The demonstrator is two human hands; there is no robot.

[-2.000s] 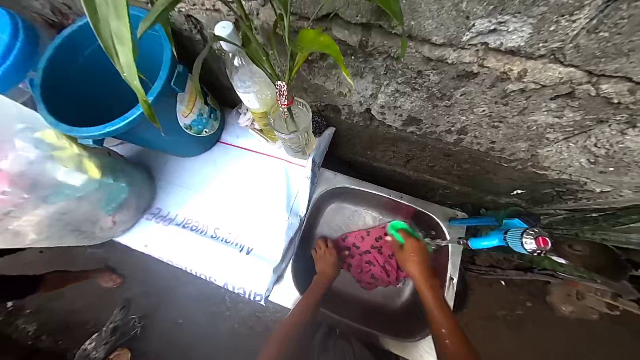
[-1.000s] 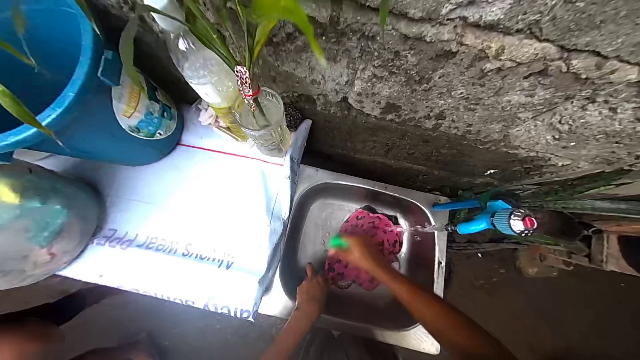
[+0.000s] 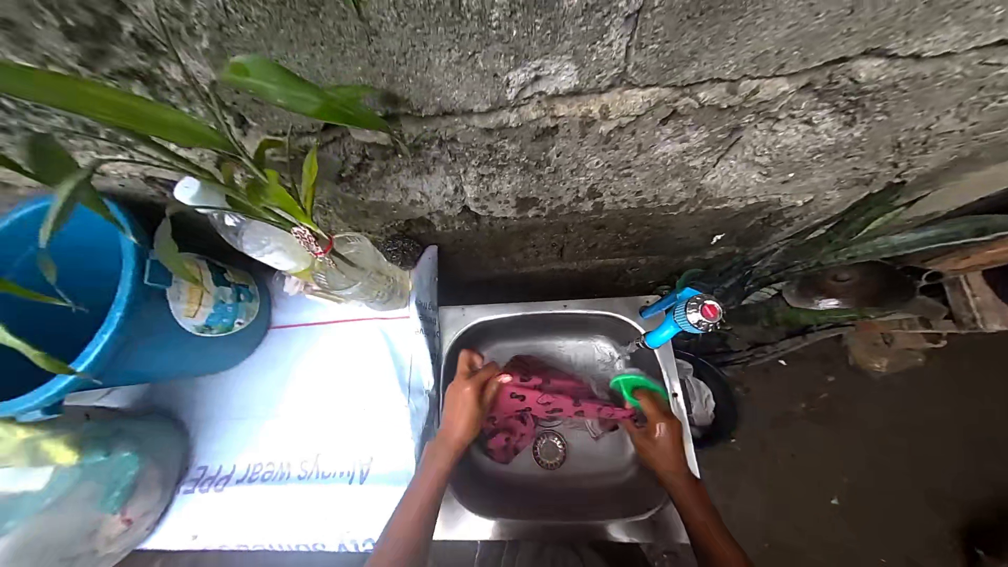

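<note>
A wet pink cloth with dark print is stretched between my hands inside the stainless steel sink. Its left end is pinched in my left hand, at the left side of the basin. My right hand grips the right end of the cloth and also a green plastic item, whose exact kind I cannot tell. Water runs from the blue faucet at the back right corner, close above the green item. The round drain strainer shows below the cloth.
Left of the sink, a white printed sheet bears a blue bucket, a glass jar with a plant and a plastic bottle. A translucent container stands at lower left. Behind runs a rough concrete wall. A dark basin sits right of the sink.
The cloth lay bunched in the sink; now it is stretched between my hands. My right hand has moved right with the green item, nearer the faucet. My left hand has risen onto the cloth's left end.
</note>
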